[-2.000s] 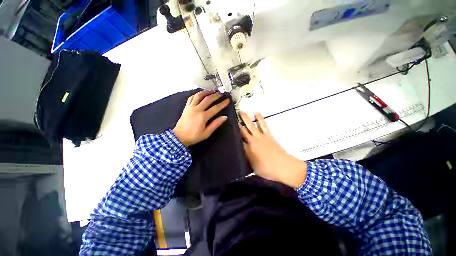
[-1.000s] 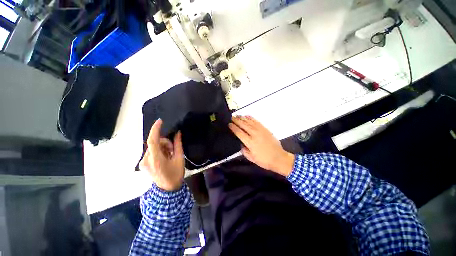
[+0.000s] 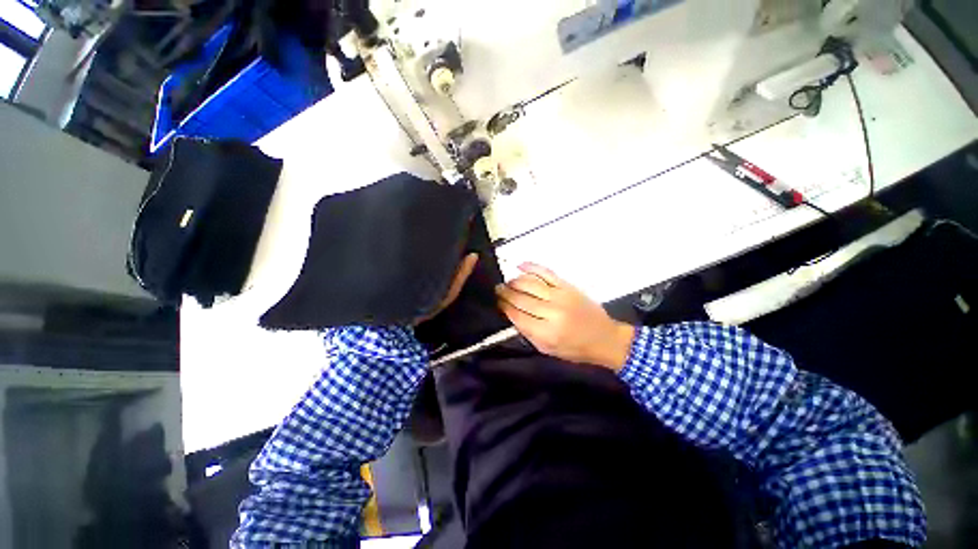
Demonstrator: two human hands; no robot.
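A black fabric panel (image 3: 370, 247) lies at the needle area of the white sewing machine (image 3: 686, 64), with one layer folded or raised toward the left. My left hand (image 3: 456, 287) is mostly hidden under this raised layer; only part of it shows at the layer's right edge, so its grip cannot be told. My right hand (image 3: 556, 317) is at the panel's right edge, fingers bent together with the fingertips on the black fabric. The presser foot (image 3: 456, 177) is near the panel's top corner; whether it touches the fabric cannot be told.
A stack of black panels (image 3: 204, 220) with a small pale label lies at the table's left. A blue crate (image 3: 241, 102) is beyond it. Red-and-black snips (image 3: 759, 179) lie right of the needle. More black panels (image 3: 879, 322) are at the lower right, beside the table.
The panel has come away from flat, its upper layer now raised leftward and its yellow label covered. My left hand has gone under that layer. My right hand's fingers have bent at the edge.
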